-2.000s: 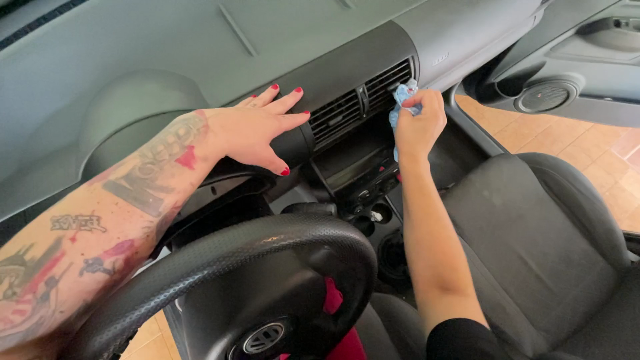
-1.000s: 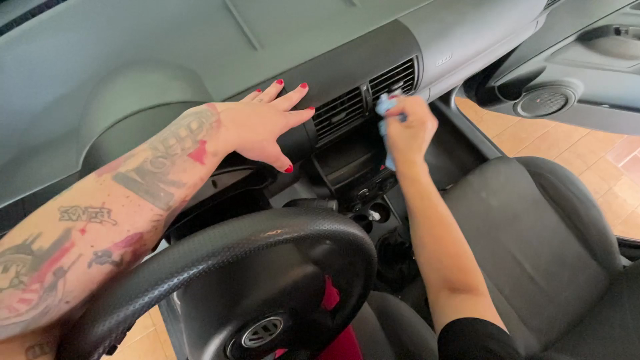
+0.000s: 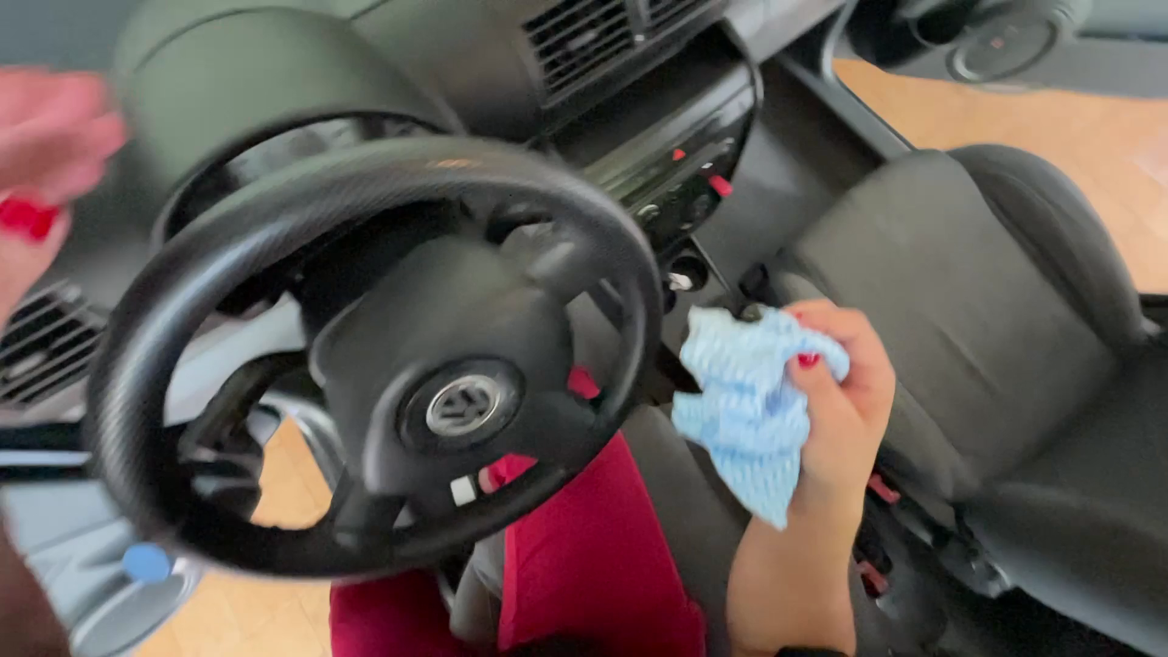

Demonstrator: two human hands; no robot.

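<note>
A crumpled light blue cloth [image 3: 748,401] is pinched in my right hand [image 3: 839,392], which is raised over the gap between the front seats, right of the steering wheel [image 3: 182,301]. The thumb lies across the cloth's upper part and the rest hangs down. Blurred at the left edge, my left hand [image 3: 46,146] is up near the dashboard's left end, above the left air vent [image 3: 46,347]. It is partly cut off, and I cannot tell whether it holds anything. The centre air vents [image 3: 584,41] are at the top, above the centre console panel [image 3: 675,173].
The steering wheel stands between my hands, over my legs in red trousers [image 3: 593,557]. A cup holder [image 3: 689,272] with a small white item in it sits below the console. The passenger seat [image 3: 949,328] is at the right, and the passenger door speaker [image 3: 1004,50] at the upper right.
My right hand has drawn back from the centre vents with the blue cloth. My left hand has left the dashboard beside those vents and moved to the far left. The view has swung down and left.
</note>
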